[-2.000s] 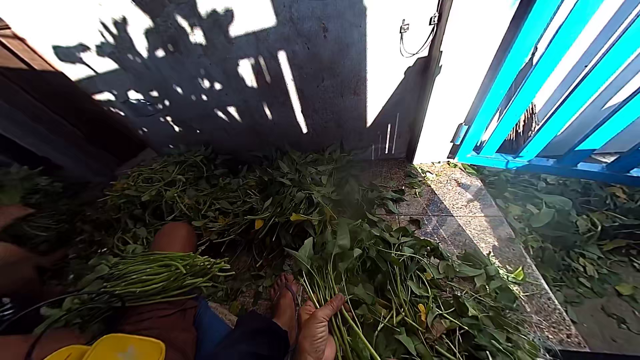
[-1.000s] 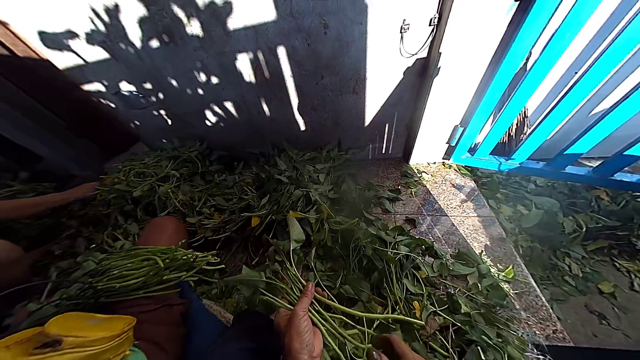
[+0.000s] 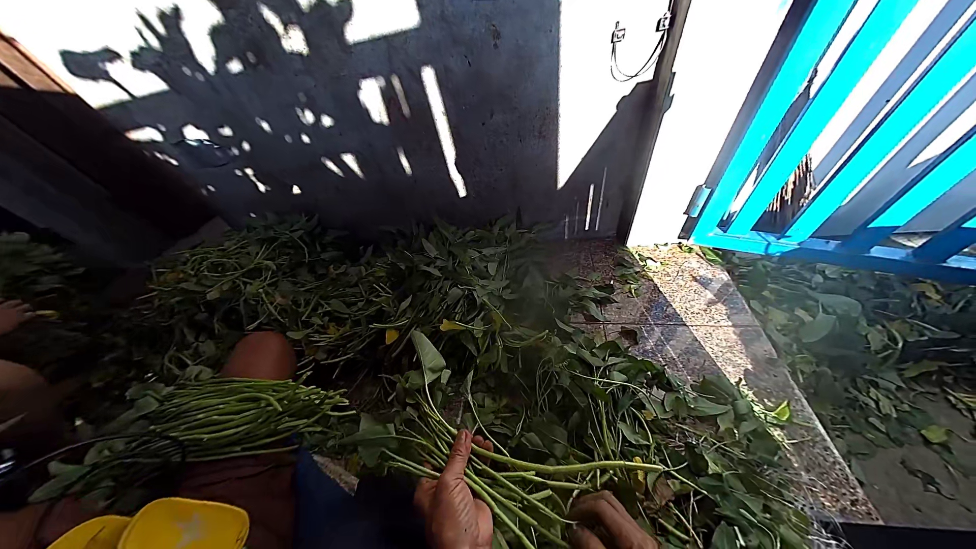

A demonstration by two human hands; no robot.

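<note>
At the bottom centre my left hand (image 3: pixel 456 496) is closed around several long green stems (image 3: pixel 526 476) with leaves, its thumb lying over them. My right hand (image 3: pixel 610 522) is just right of it, low at the frame's edge, at the cut ends of the same stems; its fingers are curled and partly hidden, so what they hold is unclear. A thick bundle of green stems (image 3: pixel 244 415) lies across the thigh at the left, below a bare knee (image 3: pixel 259 356). Leafy cuttings (image 3: pixel 457 274) are heaped on the floor around both hands.
A grey wall (image 3: pixel 488 114) stands behind the heap. At the right are a blue slatted gate (image 3: pixel 823 130), a speckled stone step (image 3: pixel 709 328) and more leaves beyond it. Something yellow (image 3: pixel 187 526) is at the bottom left. Another person's hand (image 3: pixel 14 314) is at the far left edge.
My right hand has come into view beside the left one. More stems now fan out from my left hand. The other person's arm at the left has drawn back toward the edge.
</note>
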